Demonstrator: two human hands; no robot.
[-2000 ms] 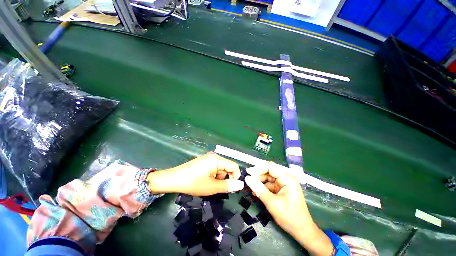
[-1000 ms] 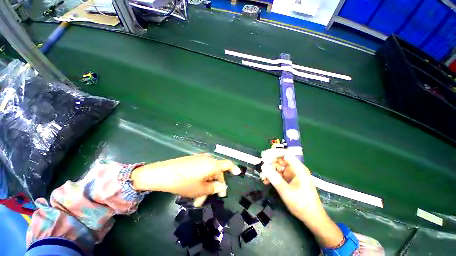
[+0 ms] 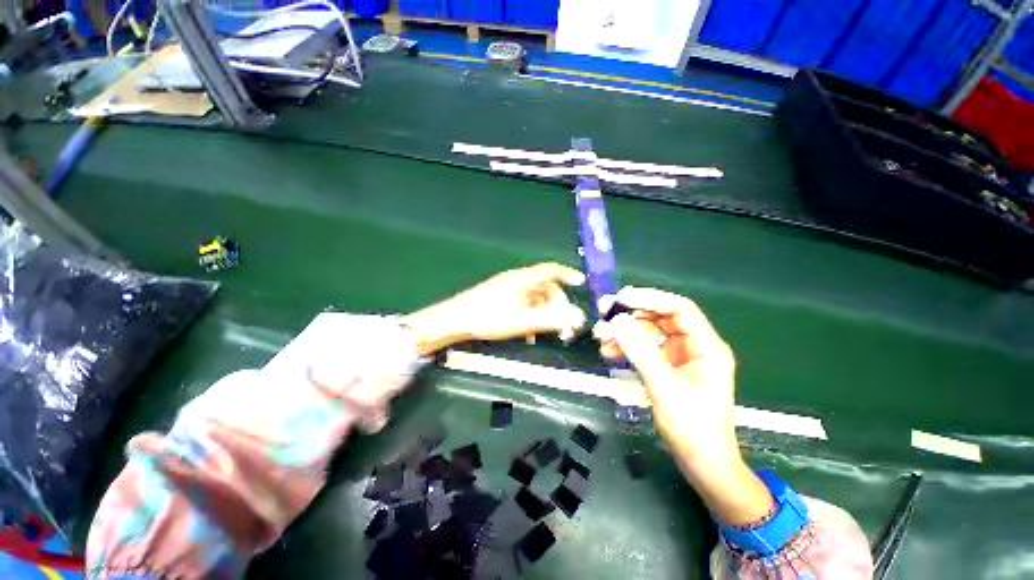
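Note:
My right hand [image 3: 680, 368], with a blue wristband [image 3: 771, 515], pinches a small black pad [image 3: 617, 310] between thumb and fingertips, above the purple strip [image 3: 599, 238]. My left hand [image 3: 510, 308] is just left of it, thumb and index finger apart, with no pad visible in them. A tiny orange bit shows below the left hand; I cannot tell what it is. A loose pile of black pads [image 3: 437, 510] lies on the dark green near ledge. A small circuit board with a yellow part [image 3: 219, 253] lies on the green belt [image 3: 374, 232] at the left.
A clear bag with dark contents [image 3: 85, 363] lies at the left. White tape strips [image 3: 544, 374] run along the near belt edge, with a short piece [image 3: 946, 445] at right. A black divided bin [image 3: 896, 170] stands far right. A metal post [image 3: 210, 62] stands upper left.
The view has shifted. Both hands have moved forward from the pile toward the belt. The left board has moved right along the belt. The board near the strip is no longer clearly visible.

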